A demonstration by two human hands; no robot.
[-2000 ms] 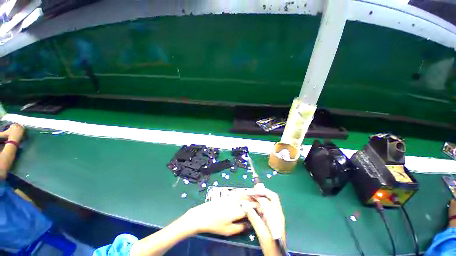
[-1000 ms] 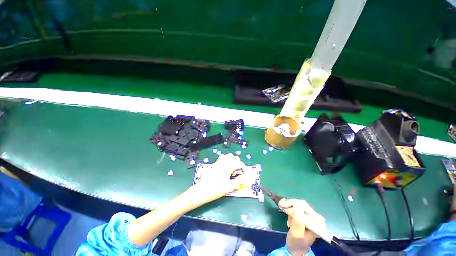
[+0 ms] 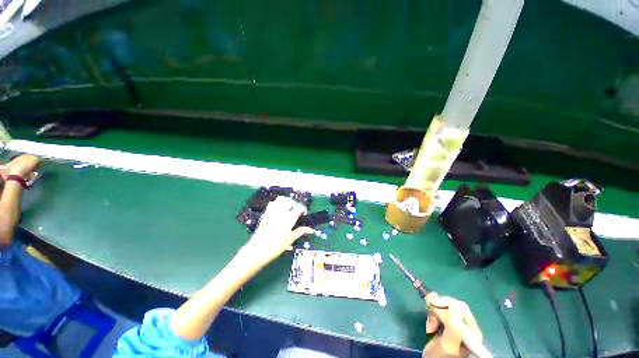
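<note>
The open phone unit (image 3: 335, 275) lies flat on the green mat, white with a dark strip near its middle. My left hand (image 3: 277, 227) is over the pile of black modules (image 3: 263, 201), thumb and fingers apart; nothing shows held, though its fingertips partly merge with the pile. My right hand (image 3: 452, 325) is shut on the soldering iron (image 3: 413, 278), right of the phone unit. The iron's tip points up and left, clear of the unit. Small white pieces (image 3: 363, 242) lie between pile and unit.
The tip-cleaning cup (image 3: 409, 211) stands at the foot of the taped post (image 3: 438, 157). Right of it are a small black fan (image 3: 476, 227) and the soldering station (image 3: 557, 238) with a red light and cords. A black tray (image 3: 490, 169) lies beyond the white rail. Another person's hand (image 3: 19, 168) is far left.
My left hand has left the phone unit and moved up and left to the pile, uncovering the unit. The iron, at the unit's right end a second ago, is now drawn away from it.
</note>
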